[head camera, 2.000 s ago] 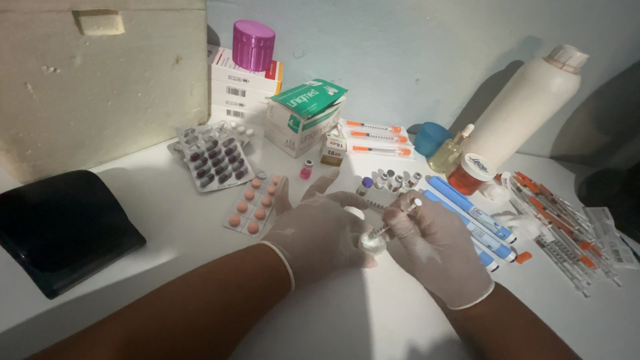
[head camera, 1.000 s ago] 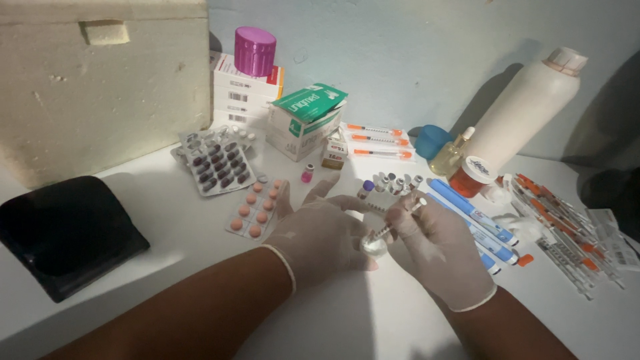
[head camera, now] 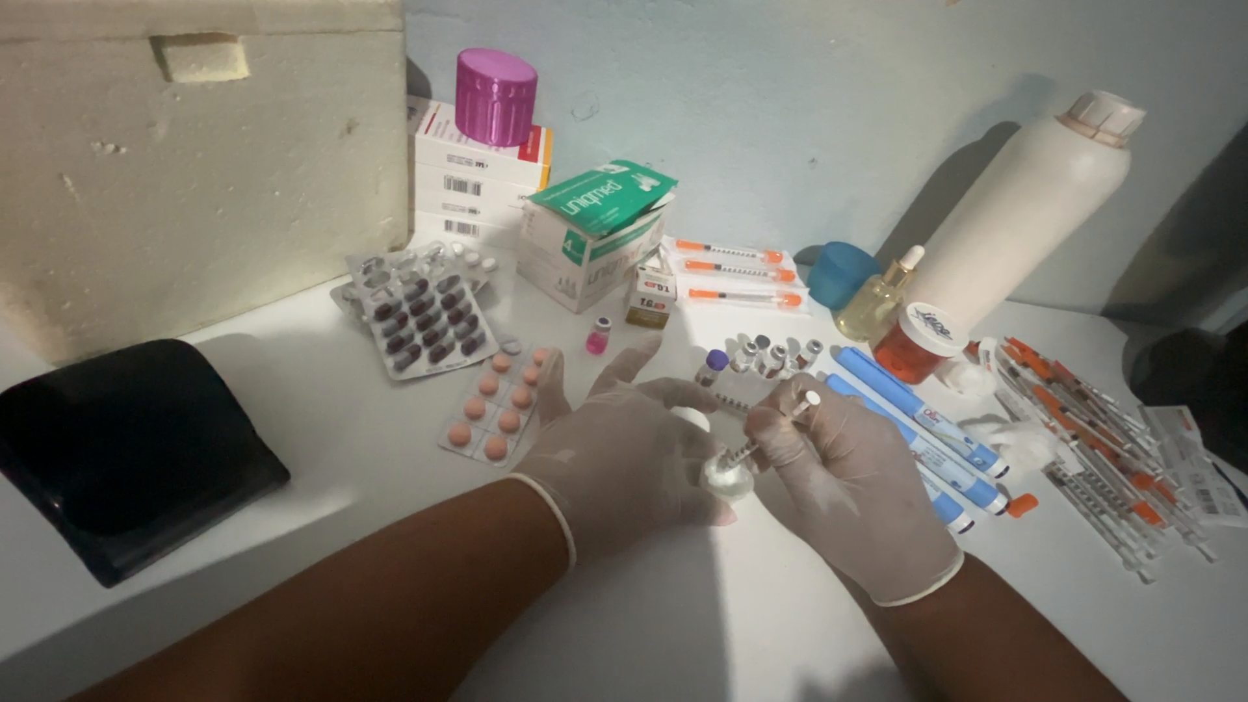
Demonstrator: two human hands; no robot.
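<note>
Both hands wear whitish translucent gloves. My left hand (head camera: 624,458) grips a small clear glass vial (head camera: 727,480) between its fingers, with the index finger extended outward. In my right hand (head camera: 848,478) is a thin syringe (head camera: 738,454), its white plunger end up and its lower end at the vial's top; the needle cannot be made out. Just beyond the hands stand a purple-capped vial (head camera: 713,366) and several small vials (head camera: 775,359). A small vial with pink liquid (head camera: 599,336) stands beyond my left fingers. Part of another syringe (head camera: 733,401) lies between the hands.
Left are a foam box (head camera: 205,166), a black pouch (head camera: 136,448) and blister packs (head camera: 429,322), (head camera: 492,405). Cartons (head camera: 595,234) stand behind, beside packaged syringes (head camera: 741,273). Right are blue injection pens (head camera: 916,419), a red jar (head camera: 912,351), a white bottle (head camera: 1024,214) and piled syringes (head camera: 1102,439).
</note>
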